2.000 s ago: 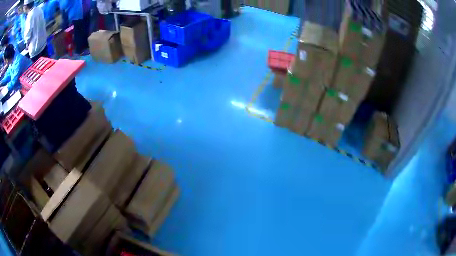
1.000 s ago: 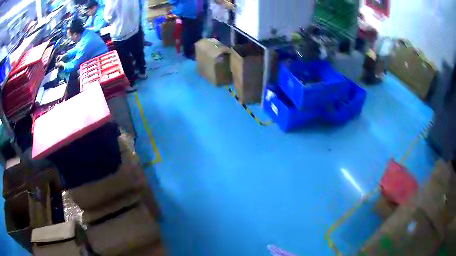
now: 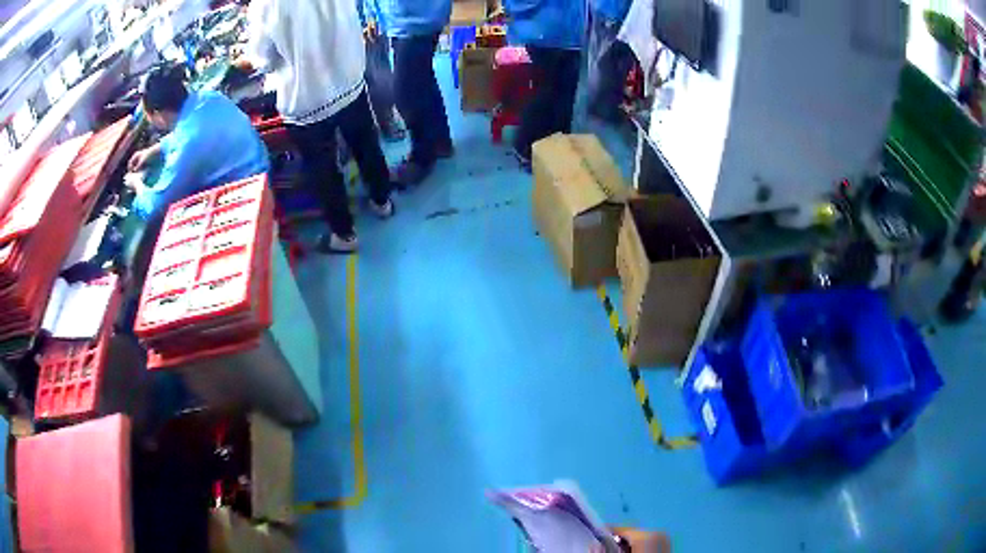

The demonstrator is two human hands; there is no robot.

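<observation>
Paper forms (image 3: 554,521), white and pink-lilac, show at the bottom edge of the head view, right of centre. They are tilted, and their lower part is cut off by the edge. My right hand (image 3: 642,541) is at their right side, with only a small blurred part showing, and holds them. Whether a clipboard lies under the sheets cannot be seen. My left hand is not in view.
Red trays (image 3: 211,259) are stacked at left, with a pink-topped stack (image 3: 74,486) below. Open cartons (image 3: 665,286) and blue crates (image 3: 827,367) stand at right. A seated person (image 3: 205,140) and several standing people are ahead. Yellow lines mark the blue floor.
The view has turned left and moved forward; the red trays, people and blue crates are nearer. The stacked cartons at right have left the view. The forms and my right hand have come in at the bottom.
</observation>
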